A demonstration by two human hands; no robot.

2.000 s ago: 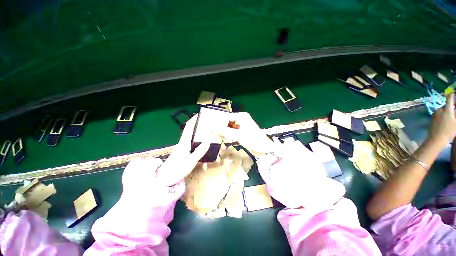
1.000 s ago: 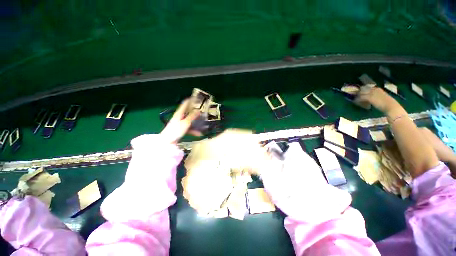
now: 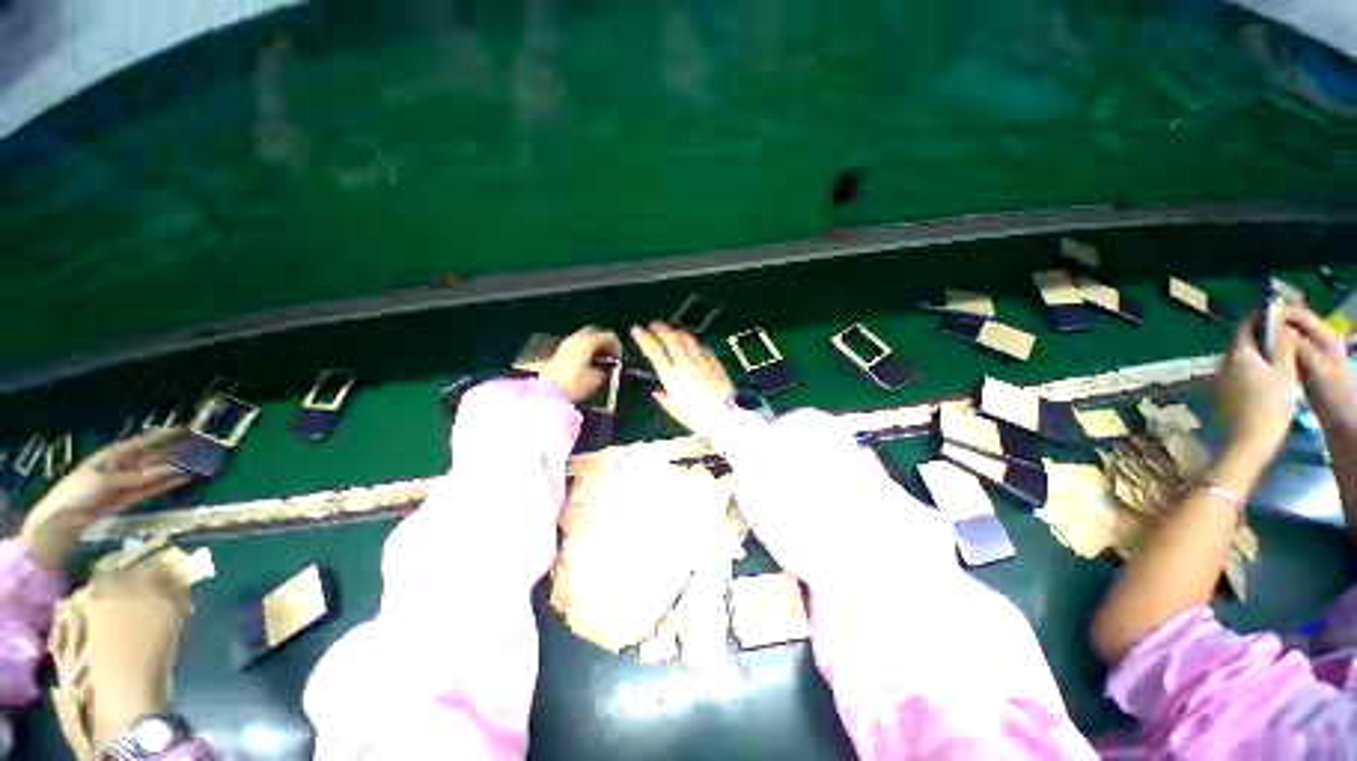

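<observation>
My left hand [image 3: 578,366] is over the green belt, its fingers curled on the upper end of a window-frame piece [image 3: 598,424] with a dark lower part. My right hand [image 3: 682,375] is just to the right, fingers apart, with nothing visible in it. Two window-frame pieces [image 3: 756,351] [image 3: 865,351] lie to its right, and another thin frame [image 3: 695,312] lies just beyond its fingertips. A tan panel [image 3: 536,354] is partly behind my left hand. A loose pile of tan backing paper [image 3: 640,550] lies below my forearms.
A tan panel [image 3: 768,610] lies right of the pile. More panels [image 3: 970,509] lie by the worn pale strip [image 3: 357,503]. A neighbour's hand [image 3: 112,491] reaches a frame piece [image 3: 223,419] at left. A right neighbour's hands [image 3: 1283,372] hold a small item beside tan papers [image 3: 1131,476].
My right hand has moved from the paper pile up to the belt. My left hand has lowered its piece towards the belt. The left neighbour's hand has come in; the right neighbour's has drawn back.
</observation>
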